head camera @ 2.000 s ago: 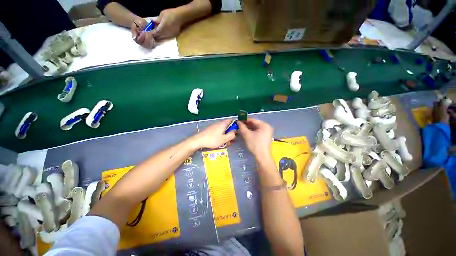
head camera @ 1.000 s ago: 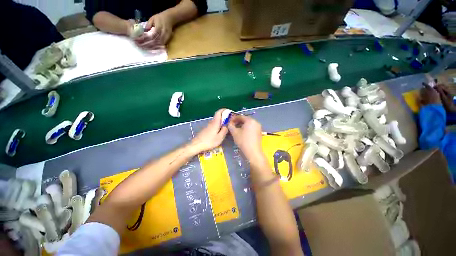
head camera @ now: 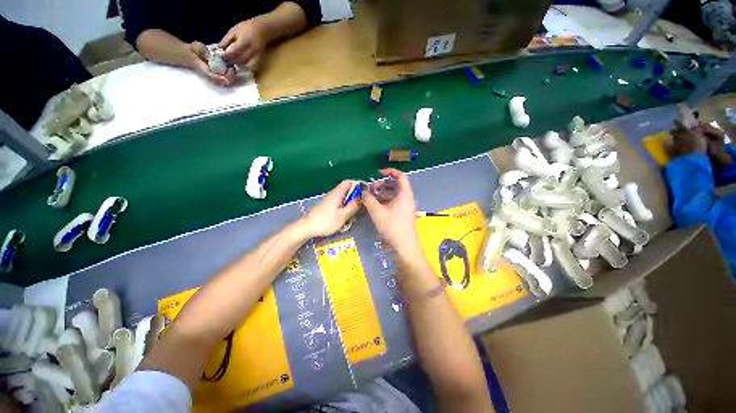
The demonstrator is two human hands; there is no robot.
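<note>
My left hand point(head camera: 329, 211) holds a white shell with a bright blue part in it point(head camera: 353, 193) over the bench edge beside the belt. My right hand point(head camera: 389, 206) is at the right end of the shell, with fingers bent and thumb and fingertips close to it. Whether the right fingers hold a small part is too small to tell. A slim dark-tipped tool point(head camera: 432, 214) lies on the printed sheet just right of my right hand.
The green belt point(head camera: 194, 176) carries white shells with blue inside and brown-and-blue components point(head camera: 401, 155). Shell piles lie at right point(head camera: 565, 206) and left point(head camera: 101, 339). An open carton point(head camera: 557, 351) is at lower right. People work across the belt and at right.
The green board seen earlier at my right fingertips no longer shows. A white shell is now around the blue part in my left hand. Belt items appear further left, and the view has shifted.
</note>
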